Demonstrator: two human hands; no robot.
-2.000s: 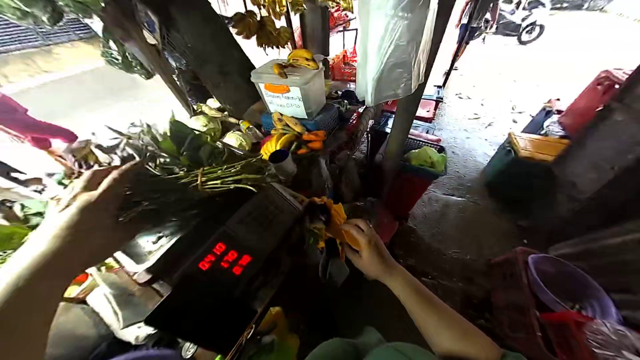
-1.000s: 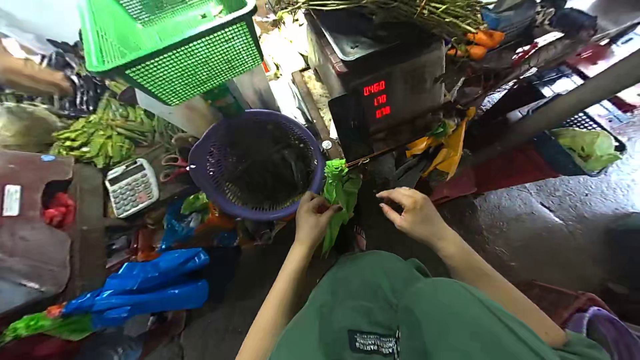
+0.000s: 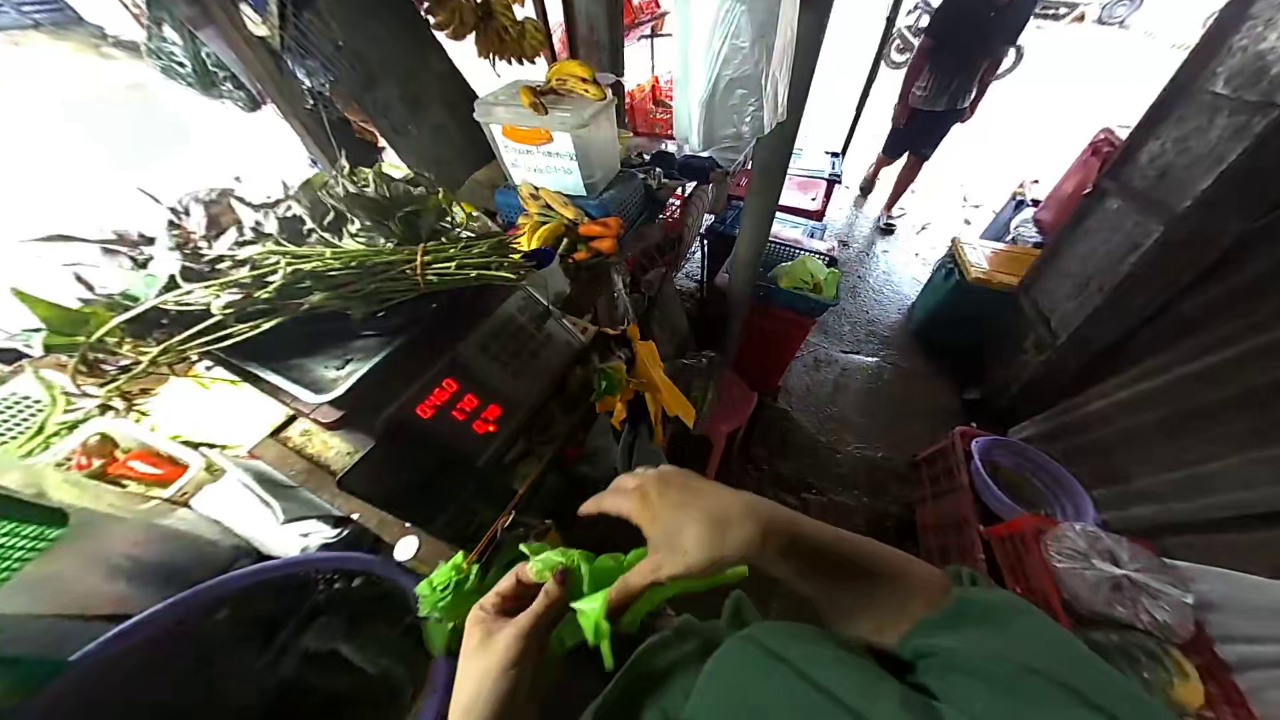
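Note:
Light green plastic bags [image 3: 590, 580] hang in a bunch just in front of my body. My left hand [image 3: 510, 620] pinches the green plastic between thumb and fingers. Beside it, my right hand [image 3: 680, 520] has its thumb against the plastic while its fingers are spread; whether it grips any is unclear. Beyond the hands stands a digital scale [image 3: 460, 400] with lit red digits. A bundle of leafy greens with long stems [image 3: 400, 260], tied with a band, lies across the scale's pan. Yellow plastic bags [image 3: 655, 385] hang at the scale's right side.
At lower left is a purple basket [image 3: 250, 575]; a white tray [image 3: 185, 475] with red vegetables lies behind it. A clear container [image 3: 560, 135] with bananas on top stands farther back, beside a grey post [image 3: 770, 180]. A person [image 3: 945, 85] stands outside. Red crates [image 3: 950, 500] are at right.
My right hand has come over to the green plastic; a second ago it was apart from it. My left hand keeps its pinch. The view has swung up and right.

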